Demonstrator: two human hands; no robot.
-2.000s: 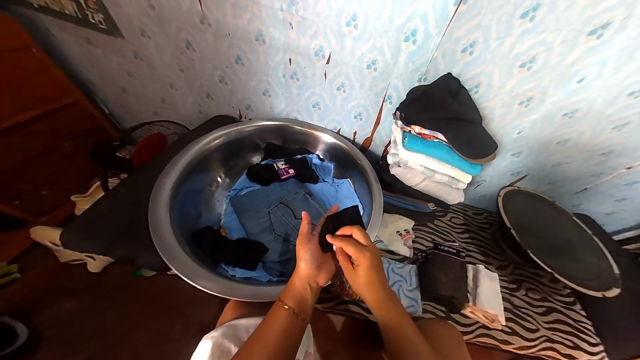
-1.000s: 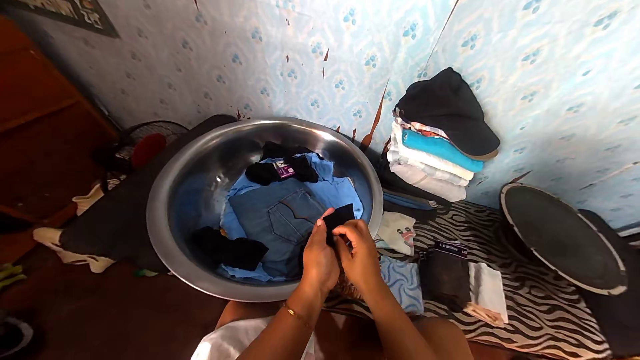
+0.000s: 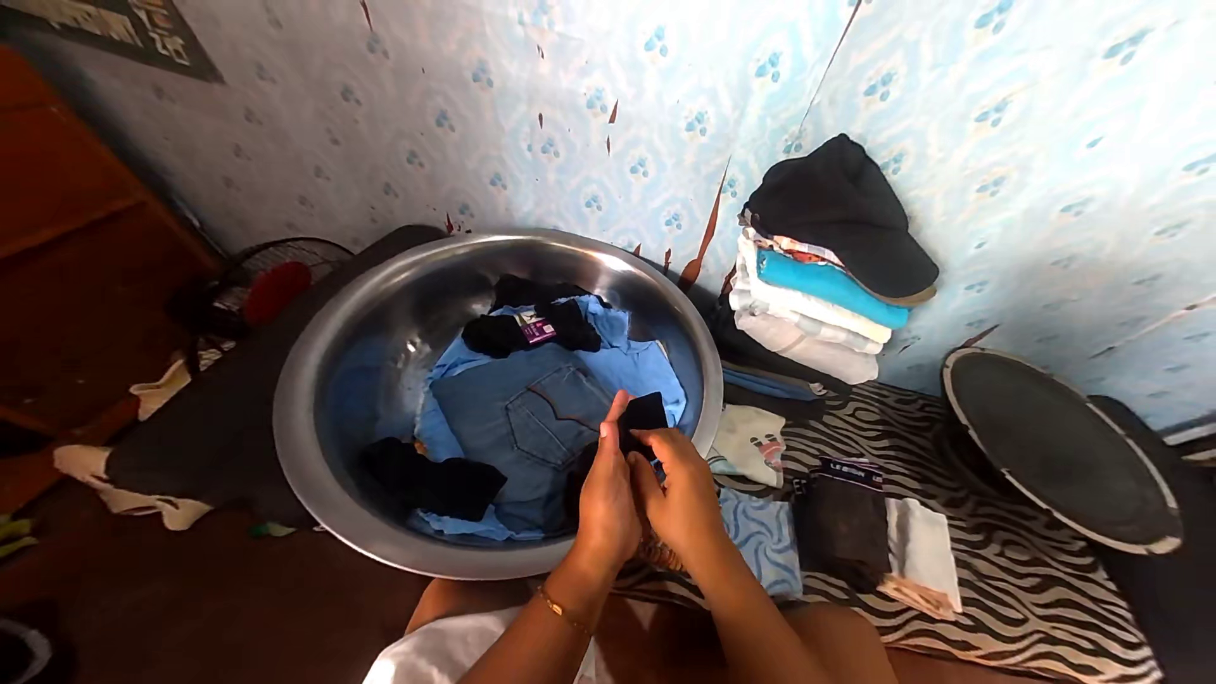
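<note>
Between my two hands, over the near right rim of a large metal basin (image 3: pixel 313 475), is a small black cloth item (image 3: pixel 645 412). My left hand (image 3: pixel 608 499) stands edge-on with its palm against the cloth. Fingers of my right hand (image 3: pixel 679 480) are bent and pinch it from the right. Inside the basin lie folded blue jeans (image 3: pixel 513 408) on a light blue garment (image 3: pixel 646 375). Black bundled cloths rest there too: one with a purple label (image 3: pixel 494 334) at the back, another (image 3: pixel 437 483) at the left. The lower part of the held cloth is hidden by my hands.
Right of the basin, a black cap (image 3: pixel 841 214) tops a stack of folded clothes (image 3: pixel 807 328). Folded blue patterned cloth (image 3: pixel 763 541), dark cloth (image 3: pixel 844 527) and white cloth (image 3: pixel 921 551) lie on a zebra-striped cover (image 3: pixel 1026 589). A round dark object (image 3: pixel 1059 446) leans there; a fan (image 3: pixel 275 285) stands behind left.
My left hand has turned from an open palm to edge-on, closer against the black cloth and my right hand. The clothes in the basin have not moved.
</note>
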